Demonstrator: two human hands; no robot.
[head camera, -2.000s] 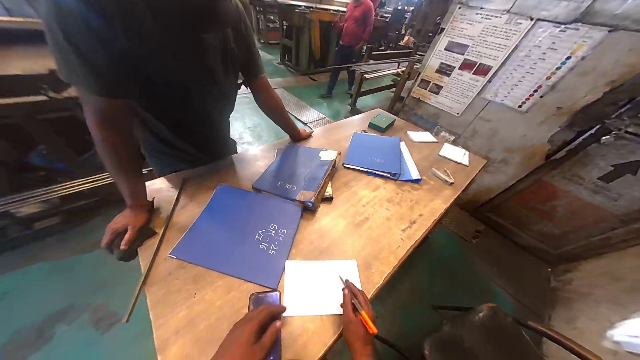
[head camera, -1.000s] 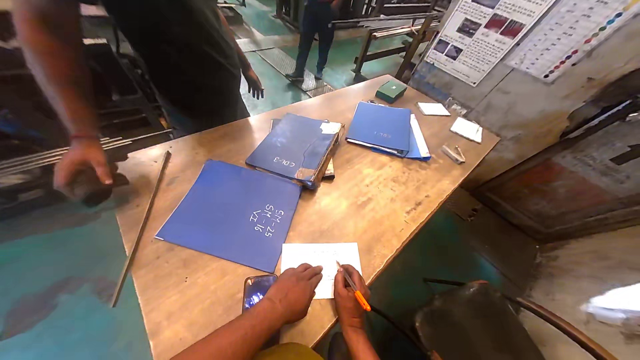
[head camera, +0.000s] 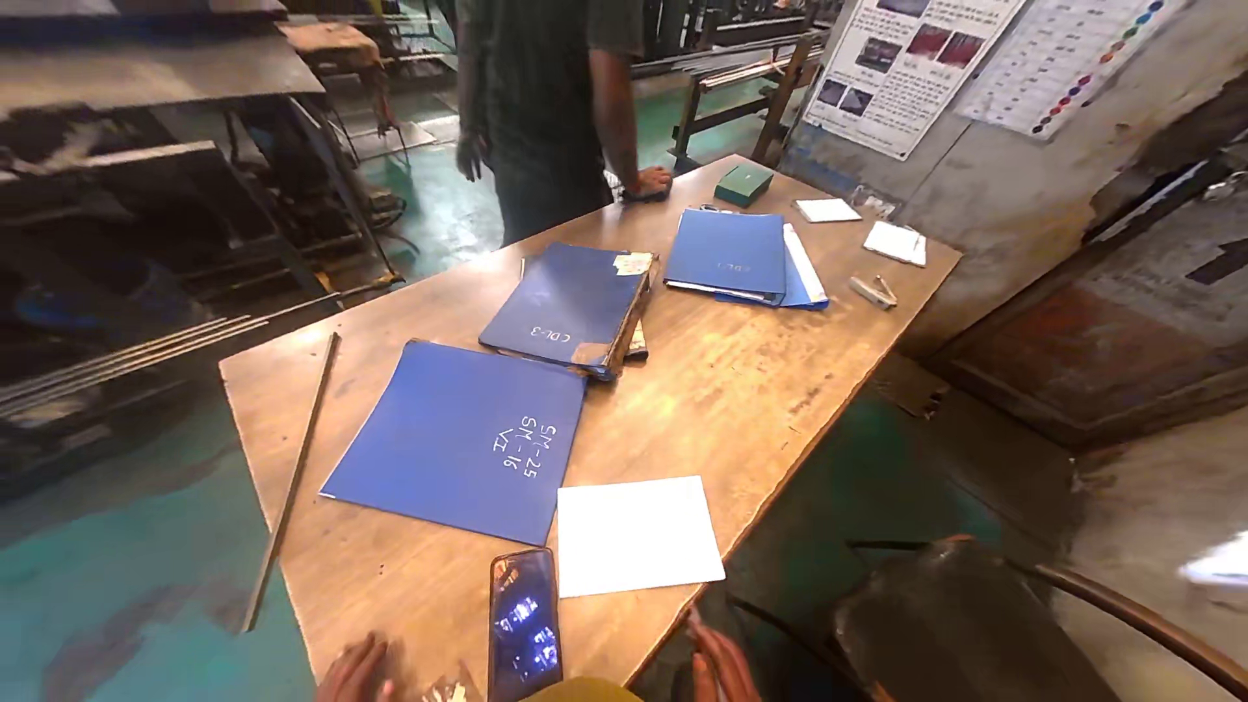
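Note:
My left hand rests at the near left of the wooden table, cut by the bottom edge of the view. Its fingers look apart, with nothing seen in them. A smartphone lies to its right, with a small unclear item between. Beside the phone is a white sheet of paper. My right hand is low at the table's near right edge; whether it holds anything is unclear. Beyond the phone lies a large blue folder with handwriting, close to a thick worn blue binder.
Farther back are another blue folder, a green box, small white pads and a stapler-like tool. A thin strip crosses the left edge. A person stands behind the table; a chair is at right.
Both my hands have come off the paper toward the near edge. The orange pen, earlier in my right hand, is not visible. The person has moved from the table's left end to its far side.

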